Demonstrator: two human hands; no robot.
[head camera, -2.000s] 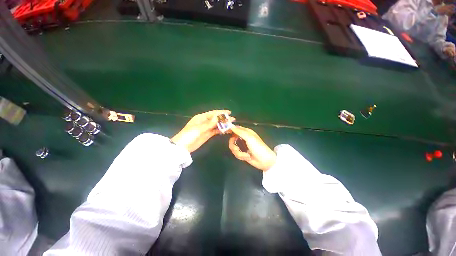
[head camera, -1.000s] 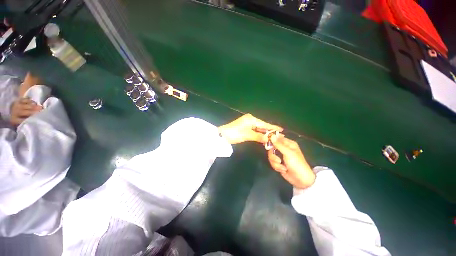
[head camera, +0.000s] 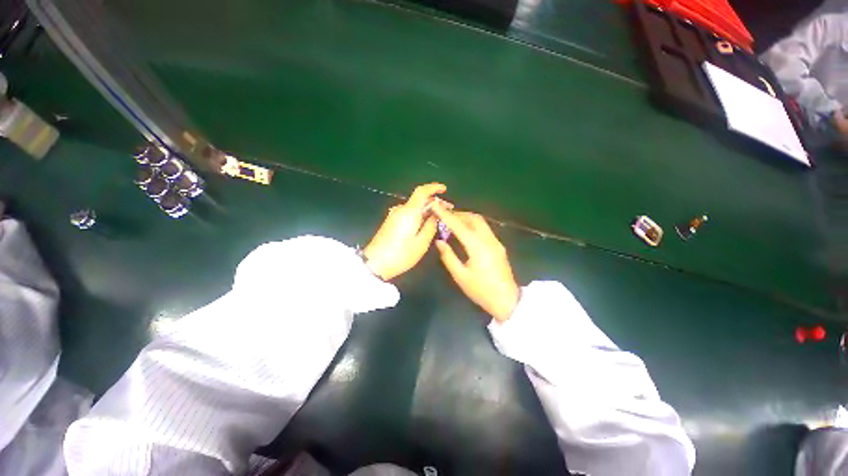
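Note:
A small case (head camera: 443, 229) with a purplish face is held between the fingertips of both hands, above the green mat near its seam. My left hand (head camera: 404, 232) grips it from the left with bent fingers. My right hand (head camera: 476, 258) holds it from the right, thumb below and fingers on top. The fingers hide most of the case, so its details cannot be made out.
Round metal rings (head camera: 169, 180) cluster by the metal post (head camera: 112, 93), one ring (head camera: 83, 218) apart. A flat pale piece (head camera: 247, 171) lies by the post foot. At right are a squarish frame (head camera: 647, 231), a dark-and-yellow part (head camera: 693, 226), a red plug pair (head camera: 810, 333) and a dark tray (head camera: 683, 79).
The view has swung back to the right, bringing the red plug pair and a far-right person's sleeve into view. The fingers have closed further over the case, which shows less than before.

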